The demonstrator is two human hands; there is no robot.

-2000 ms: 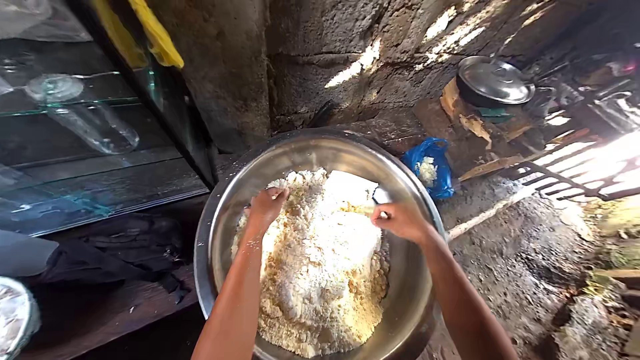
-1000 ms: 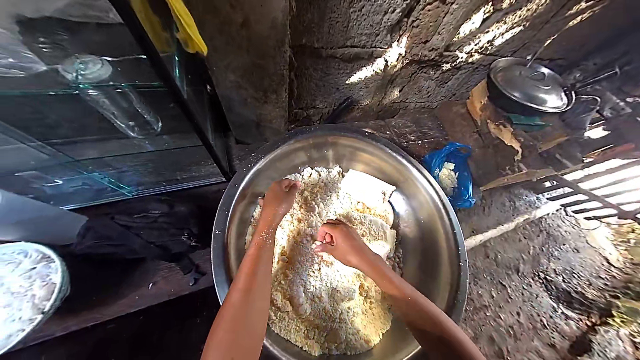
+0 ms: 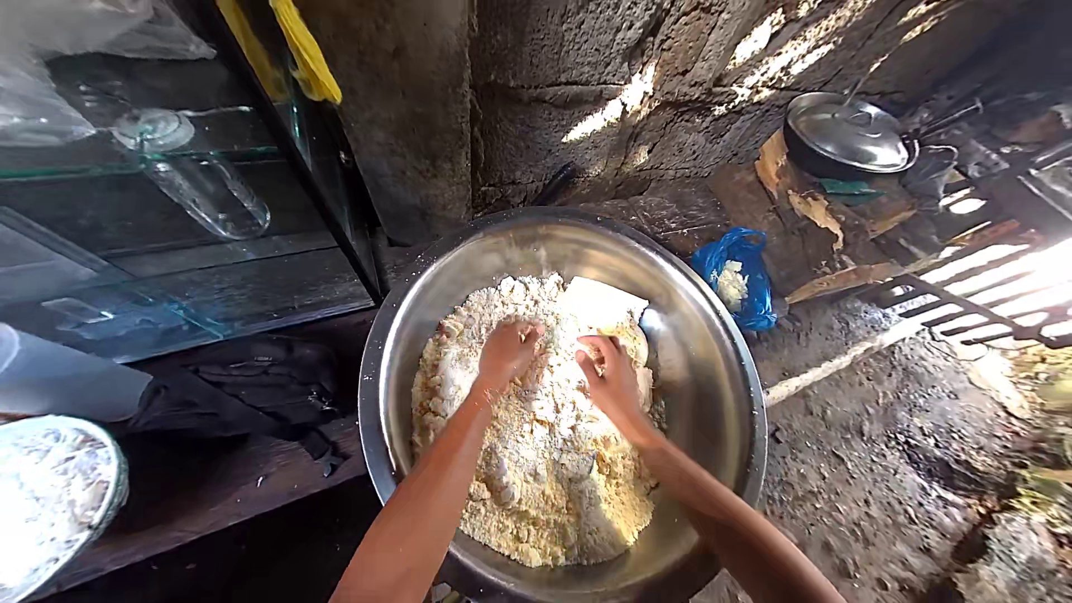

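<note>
A wide stainless steel basin (image 3: pixel 708 402) holds a heap of pale yellow, crumbly, flour-like mixture (image 3: pixel 536 469). My left hand (image 3: pixel 509 353) is at the upper left of the heap, its fingers slightly bent and partly in the crumbs. Just to the right, my right hand (image 3: pixel 610 368) is over the mixture with thumb and fingers apart and nothing seen between them. A flat white piece (image 3: pixel 605 301), its material unclear, lies on the heap's upper right, beyond my right hand. Paler lumps sit beside it, partly hidden by that hand.
Right of the basin lies a blue plastic bag (image 3: pixel 756 285) with whitish bits. A lidded metal pot (image 3: pixel 850 134) stands at the upper right. A glass cabinet (image 3: pixel 251 293) is at the left, above black cloth (image 3: pixel 251 385) and a round container (image 3: pixel 117 477). A rough wall stands behind.
My right hand has moved from the right side of the heap to its middle, then slightly up and right, and its fingers have spread. My left hand remains at the upper left of the heap.
</note>
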